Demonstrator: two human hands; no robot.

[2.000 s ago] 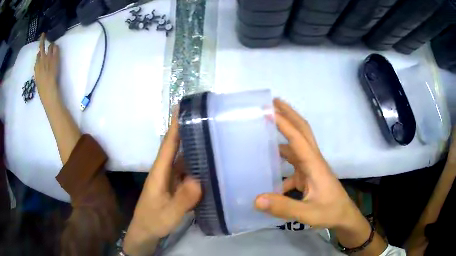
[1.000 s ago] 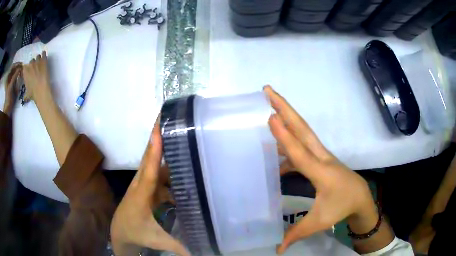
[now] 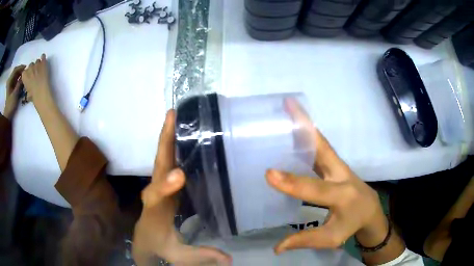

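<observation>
The joined unit, a frosted translucent housing (image 3: 265,166) with a glossy black top cover (image 3: 200,140) on its left side, is held up between my two hands near the table's front edge. My left hand (image 3: 163,208) is on the black side, thumb and fingers against it. My right hand (image 3: 332,192) grips the frosted side, with some fingers behind the translucent wall. Shiny reflections lie over the black part; I cannot tell if a film covers it. The underside of the unit is hidden.
Another black cover (image 3: 408,97) lies at right beside a translucent housing (image 3: 444,101). Stacked dark grey parts (image 3: 270,20) stand at back. Small black clips (image 3: 150,14), a USB cable (image 3: 103,54) and a tape strip (image 3: 192,47) lie left. Another person's hands (image 3: 36,78) are far left.
The unit has turned in my hands and sits slightly right of before, showing more of its black end. My fingers have shifted on it. The other person's second hand has come in at far left.
</observation>
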